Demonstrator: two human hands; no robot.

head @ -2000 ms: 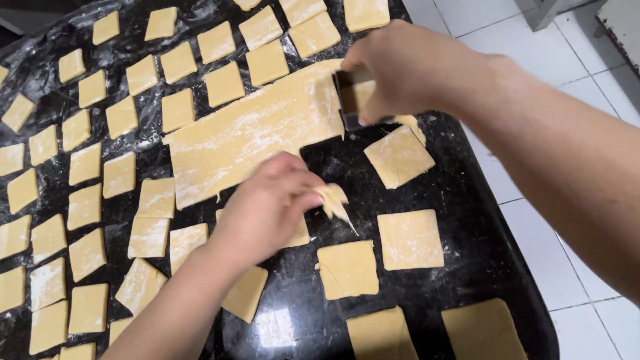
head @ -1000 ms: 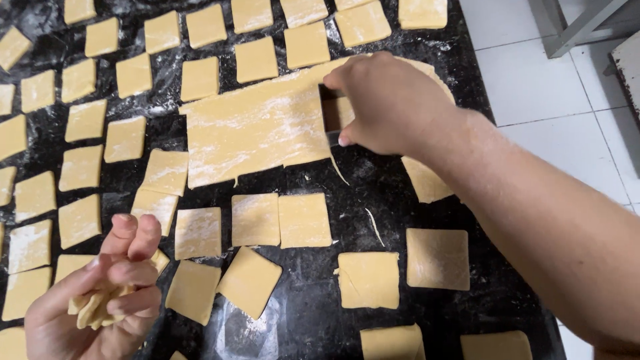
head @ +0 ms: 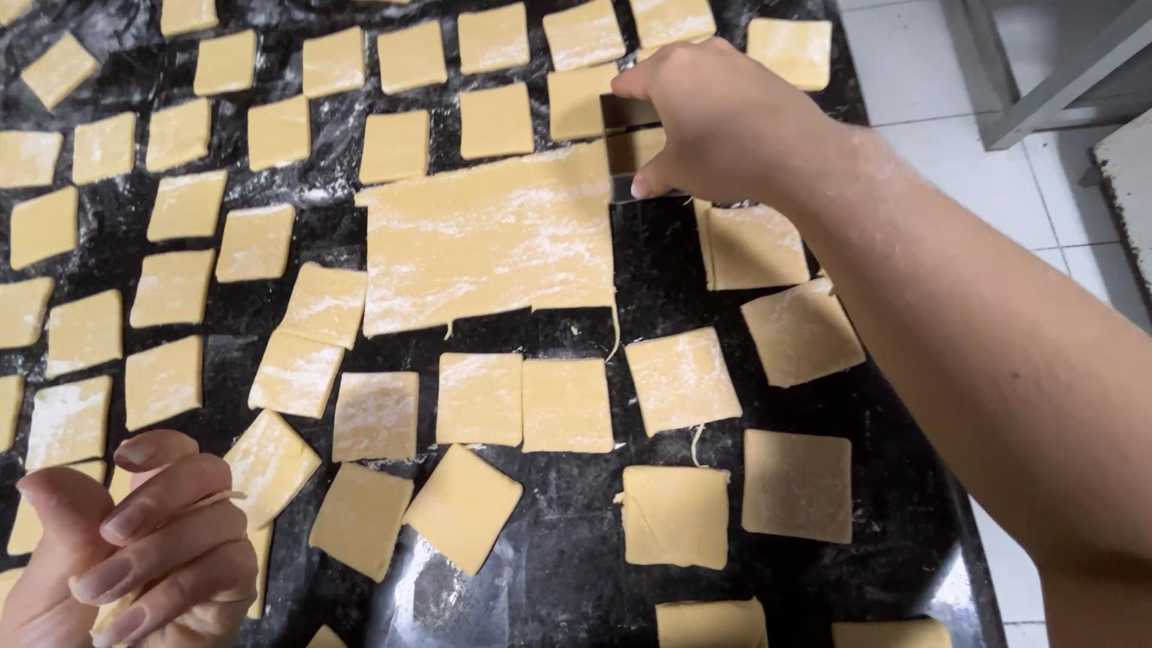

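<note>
My right hand point(head: 720, 121) grips a square metal cutter point(head: 630, 187) at the upper right corner of a floured dough sheet point(head: 490, 238). Dough shows inside the cutter frame. Palm up at the lower left, my left hand point(head: 148, 544) has its fingers curled round dough scraps, mostly hidden, with a thin strip poking out by the fingertips. Below the sheet lie two dough squares edge to edge, the right one point(head: 567, 405) bare of much flour. Another floured dough square point(head: 684, 380) sits below and right of the sheet, a thin dough strand under it.
Many dough squares point(head: 497, 120) cover the black, flour-dusted tabletop point(head: 558, 513), some overlapping. The table's edge runs down the right side, with white floor tiles point(head: 936, 162) beyond it. A grey metal leg point(head: 1062, 85) stands at the upper right.
My left hand has moved from the dough sheet to the lower left, holding scraps. The cutter has moved to the sheet's upper right corner. A dough square now lies below and right of the sheet.
</note>
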